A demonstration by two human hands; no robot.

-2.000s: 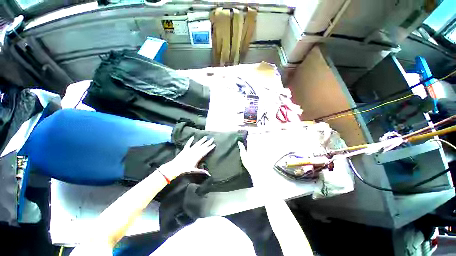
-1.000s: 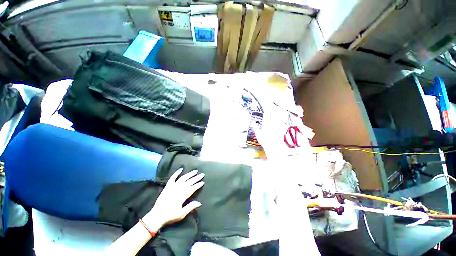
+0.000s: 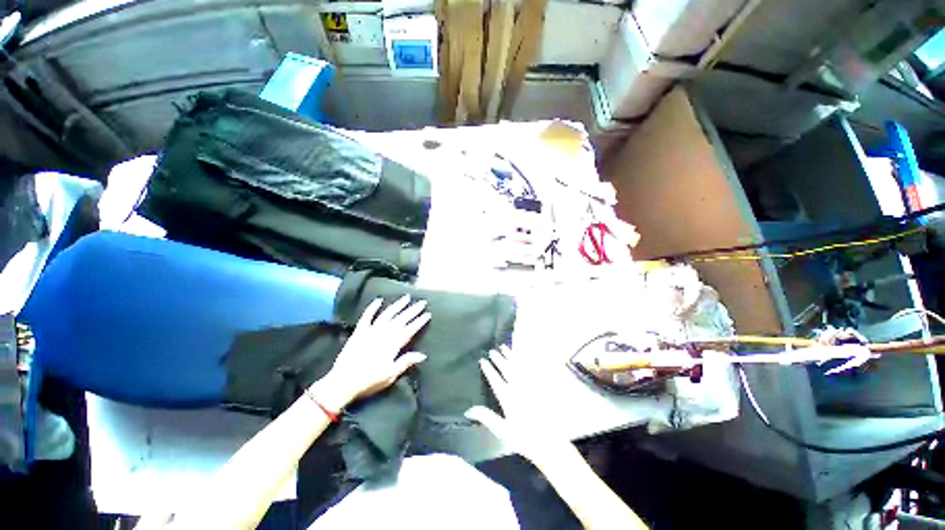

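Note:
A dark grey-green garment lies pulled over the right part of the long blue padded form, with a loose bunched fold hanging at the near side. My left hand rests flat on the garment, fingers spread, a red band at the wrist. My right hand is at the garment's right edge, fingers apart, overexposed against the white table; whether it touches the cloth is hard to tell. The steam iron stands to the right of my right hand, not held.
A dark garment pile lies behind the blue form. Red-handled scissors and a small dark tool lie on the white table. The yellow-orange hose runs right from the iron above a whitish wrapped pad.
My right arm, stretched forward over the table's back right a second ago, has drawn back to the garment's right edge. The dark phone-like slab seen earliest no longer shows clearly. My left hand stays on the garment.

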